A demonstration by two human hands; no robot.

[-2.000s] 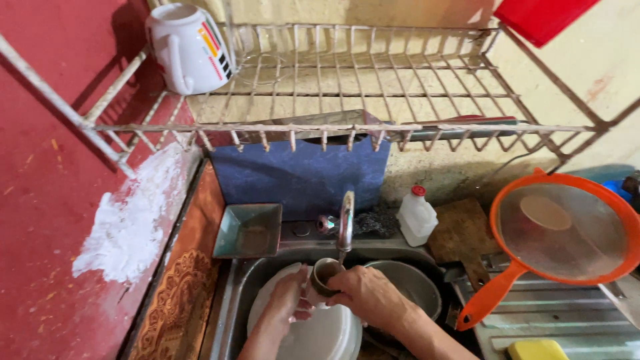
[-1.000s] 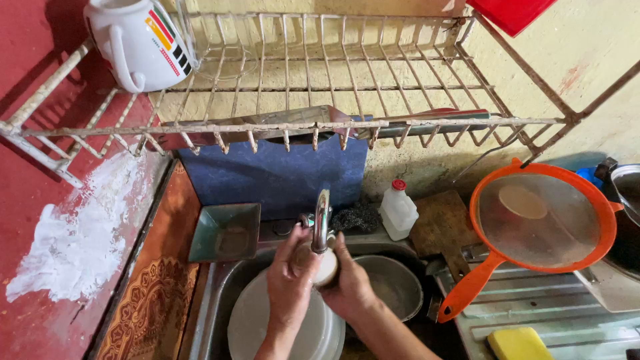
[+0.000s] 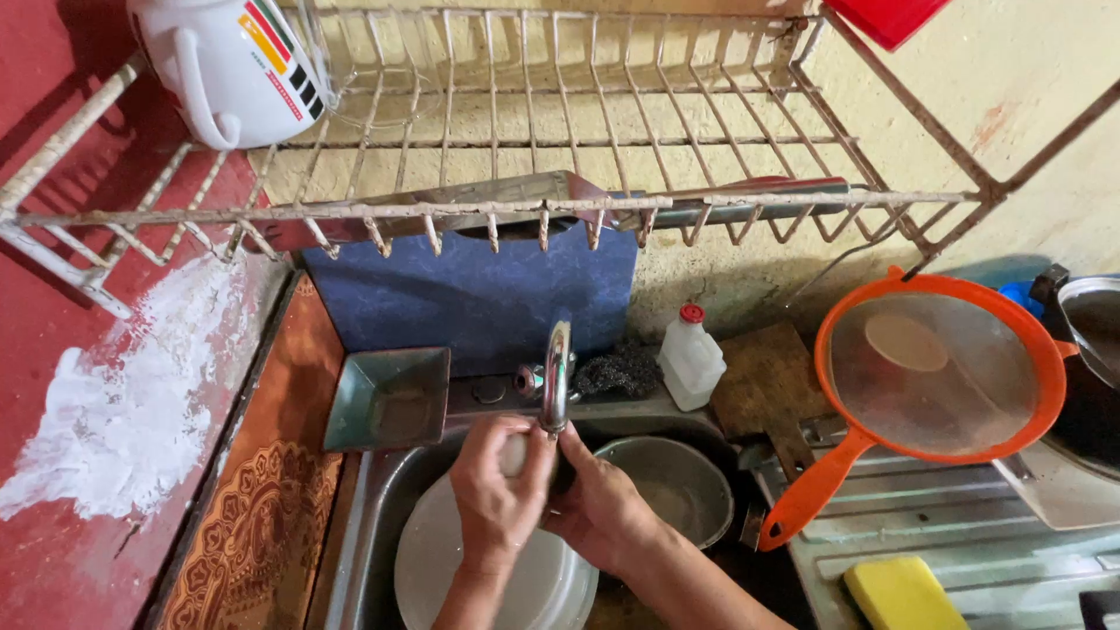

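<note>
Directly under the spout of the chrome faucet (image 3: 556, 376), my left hand (image 3: 500, 490) and my right hand (image 3: 604, 503) hold a small rounded cup (image 3: 514, 455) between them. The fingers hide most of the cup, and its opening cannot be seen. Below my hands, a large white plastic basin (image 3: 433, 551) fills the left part of the steel sink. To the right of my right hand, a round metal pan (image 3: 674, 490) rests in the sink.
A rusty wire dish rack (image 3: 490, 210) with a white mug (image 3: 236, 79) hangs above. Behind the sink are a square teal bowl (image 3: 388, 398), a black scouring pad (image 3: 619, 372) and a plastic bottle (image 3: 691, 359). An orange strainer (image 3: 941, 367) and yellow sponge (image 3: 906, 595) lie on the drainboard.
The cup's dark opening faced up two seconds ago; now the cup is turned and mostly covered by my fingers. Both hands have come up close beneath the spout. The view has moved closer.
</note>
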